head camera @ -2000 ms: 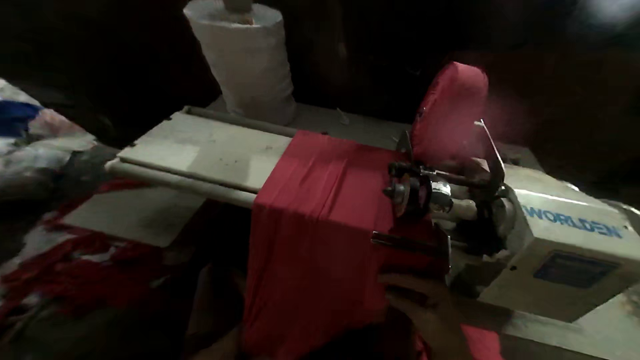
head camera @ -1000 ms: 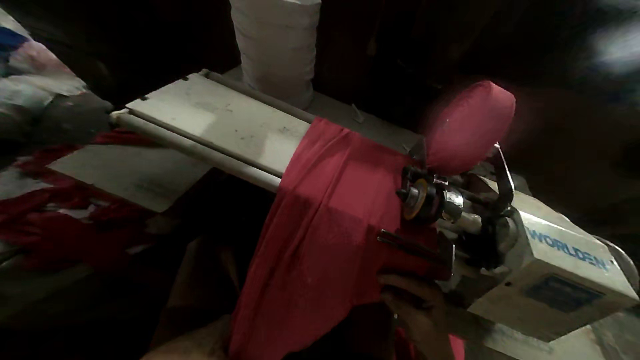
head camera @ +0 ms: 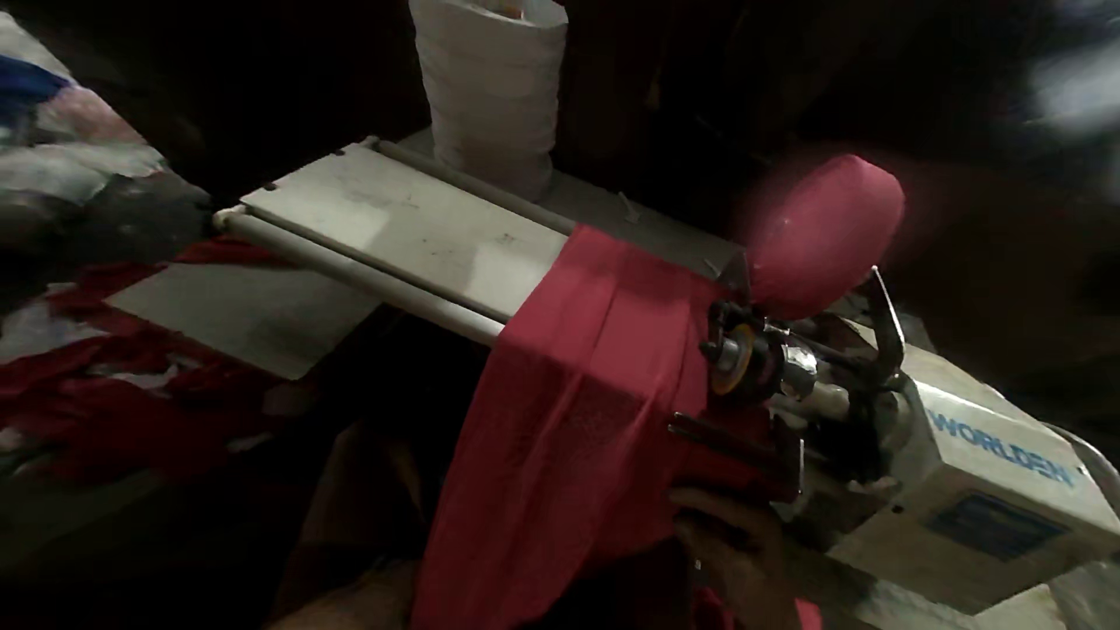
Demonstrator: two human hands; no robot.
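Note:
A wide band of red fabric (head camera: 569,402) hangs over the rollers of a white Worlden cutting machine (head camera: 989,472). Beside the fabric's right edge is the machine's round blade head (head camera: 735,359), and a pinkish-red fabric roll (head camera: 831,232) stands above it. My right hand (head camera: 735,542) touches the fabric's right edge just below the metal guide, fingers bent; its grip is unclear in the dark. At the bottom edge, my left hand (head camera: 359,604) lies against the left side of the fabric, mostly out of frame, its fingers hidden.
Behind the white machine bed (head camera: 420,219) stands a large roll of white material (head camera: 494,96). Red fabric scraps (head camera: 175,402) lie at the left around a pale board (head camera: 254,306). Bundles in pale plastic (head camera: 79,175) are at the upper left.
The lower part of the red fabric has spread out to the left since the oldest frame. The red roll's outline looks wider and more tilted. The view has shifted somewhat.

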